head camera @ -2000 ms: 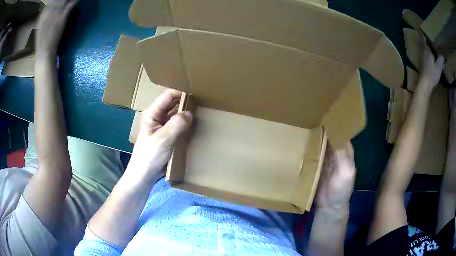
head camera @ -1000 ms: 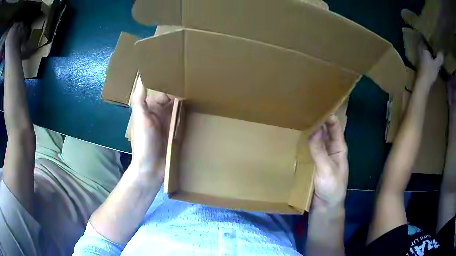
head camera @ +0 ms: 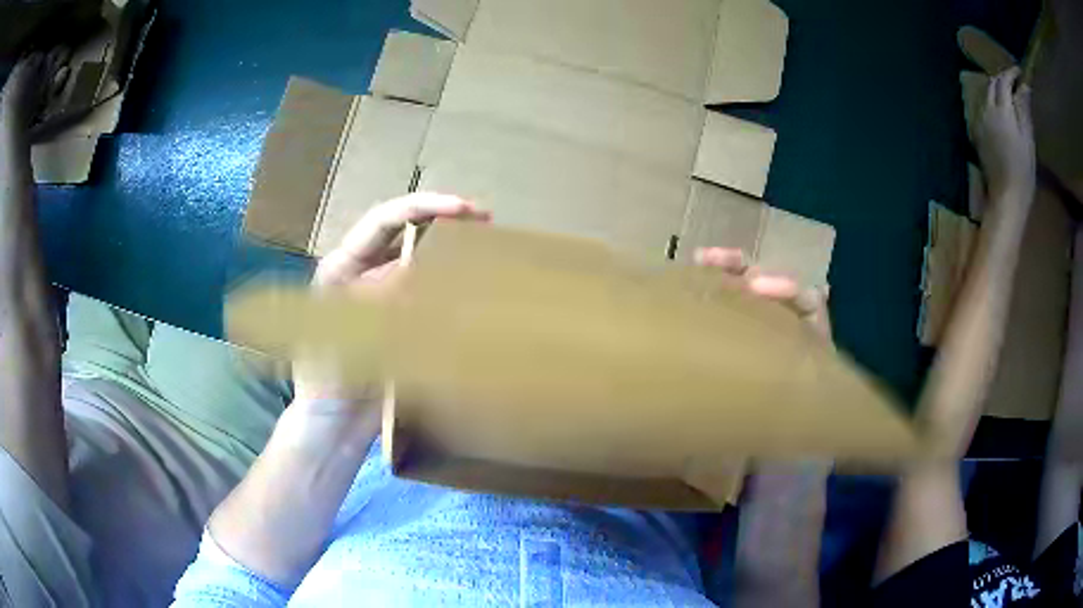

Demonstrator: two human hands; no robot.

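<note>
The formed box (head camera: 558,485) is at the table's near edge, in front of my body. Its lid (head camera: 594,344) is tilted down over the tray towards me and is blurred; it hides most of the inside. My left hand (head camera: 368,273) holds the box's left side, with fingers over the far left corner. My right hand (head camera: 784,309) is at the far right side; its fingertips show above the lid and the rest is partly hidden behind it. A flat box blank (head camera: 570,131) lies beyond the box, with a dark slot near each side.
The dark green table (head camera: 190,214) lies under the blank. At the left, a person's hand (head camera: 42,89) is on another cardboard piece. At the right, a person's forearm (head camera: 992,261) reaches to more cardboard blanks (head camera: 1033,321).
The lid has swung from raised to leaning down over the tray, uncovering the flat blank behind. Both hands have stayed at the box's sides, with fingers now at its far corners.
</note>
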